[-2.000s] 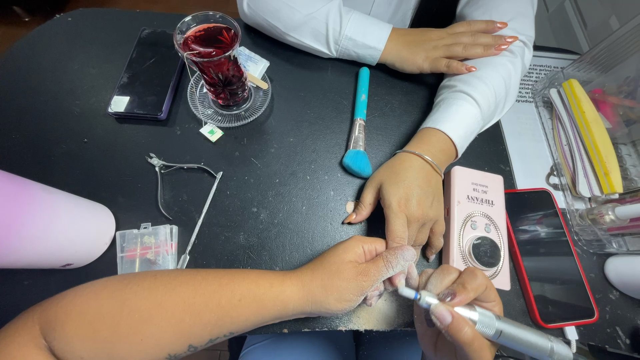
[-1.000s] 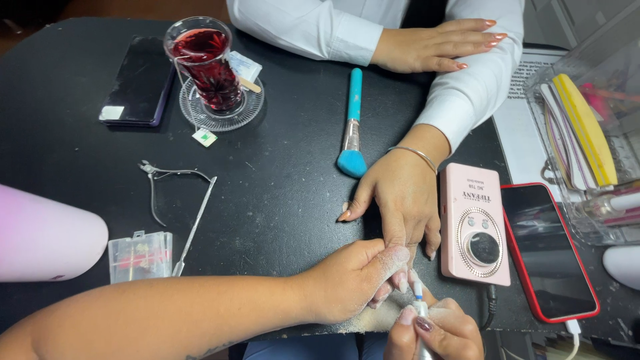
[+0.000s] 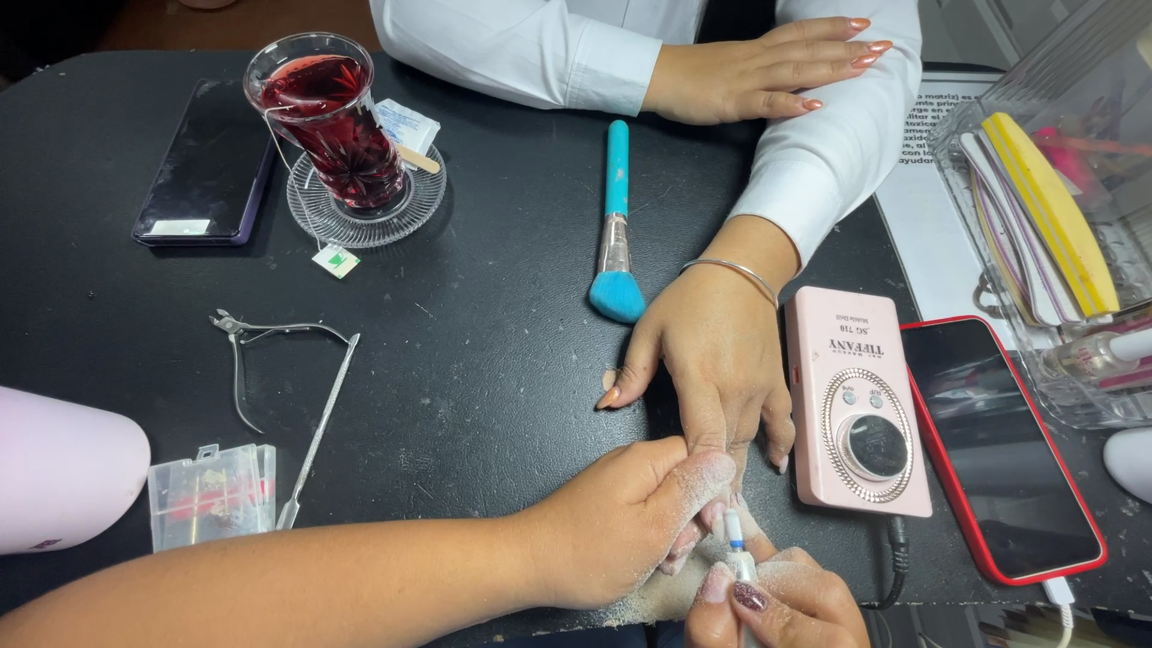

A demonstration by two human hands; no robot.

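My left hand, dusted with pale powder, grips a finger of the other person's hand, which lies palm down and wears a thin silver bracelet. At the bottom, my right hand holds an electric nail drill upright, its white bit close to the held fingertip; whether they touch I cannot tell. Right of the held hand lies the pink drill control box with a round dial. A teal-handled brush rests above. Pale dust covers the table under my hands.
A glass of red drink stands on a glass saucer, beside a dark phone. Cuticle nippers, a metal pusher and a small plastic case lie left. A red-cased phone and a clear organizer with nail files are right.
The drill in my right hand has swung from slanting toward the lower right to nearly upright, and the right hand has turned with it. My left hand keeps its hold on the finger.
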